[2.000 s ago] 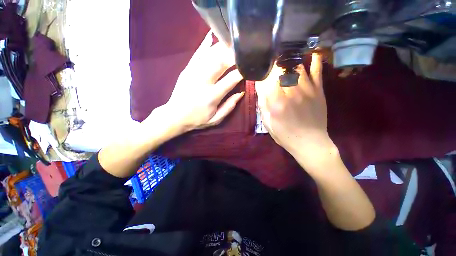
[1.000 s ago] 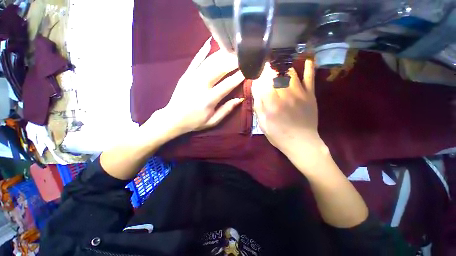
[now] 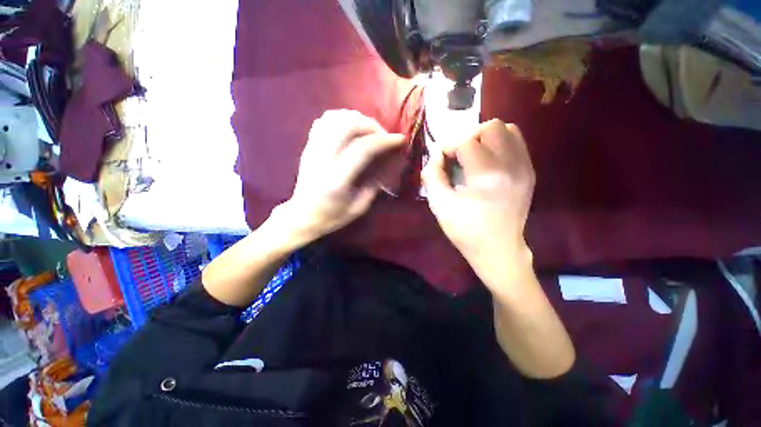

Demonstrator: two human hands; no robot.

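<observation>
The maroon garment panel lies under the sewing machine head. A bright white strip lies on it beneath the presser foot. My left hand is curled left of the seam, its fingertips near thin dark lines at the cloth opening. A thin pale sliver shows below its fingers; what it is cannot be told. My right hand is curled just below the white strip, thumb and forefinger close together, with a small dark spot between the fingers. What either hand pinches is hidden or blurred.
A brown-papered table edge at left bears maroon cut pieces. Blue baskets stand below at left. Maroon cloth with white pieces hangs below at right. Yellowish frayed threads show beside the machine head.
Both hands have drawn back from the needle towards me and curled up. The presser foot and white strip are now uncovered. The view has shifted, with the machine head higher in it.
</observation>
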